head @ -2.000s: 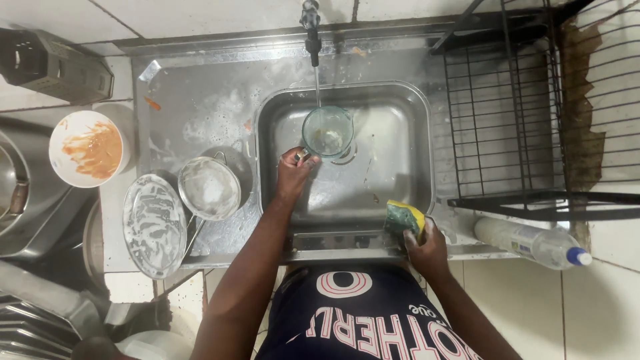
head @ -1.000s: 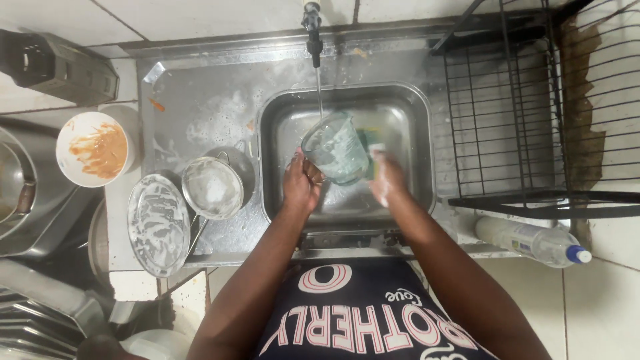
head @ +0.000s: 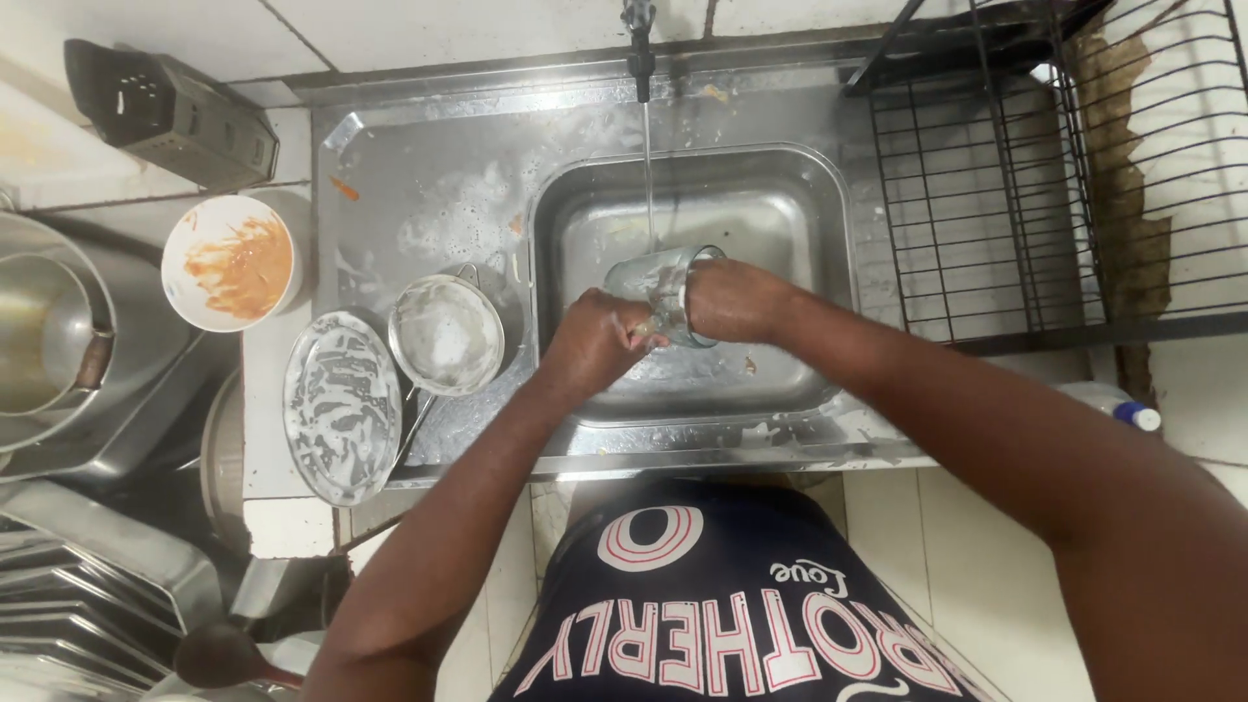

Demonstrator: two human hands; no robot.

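Over the stainless steel sink basin (head: 682, 390), my left hand (head: 606, 341) grips a clear glass mug (head: 639, 275) by its handle side. The mug lies tilted on its side, its mouth facing right. My right hand (head: 736, 300) reaches into that mouth; its fingers are inside, and whether they hold the sponge cannot be made out. A thin stream of water runs from the black faucet (head: 641, 58) down to the mug. Left of the basin lie a soapy strainer (head: 447, 336) and a soapy oval metal dish (head: 341, 409).
A white bowl with orange residue (head: 229, 263) and a box grater (head: 175, 112) stand at the left, beside metal pots (head: 97, 292). A black wire dish rack (head: 960, 205) stands at the right. Below it shows a plastic bottle with a blue cap (head: 1136, 416). A dark ladle (head: 219, 655) lies lower left.
My right hand, with the yellow and green sponge two seconds ago, has moved from the basin's lower right edge to the mug and into it. The mug has tipped onto its side.
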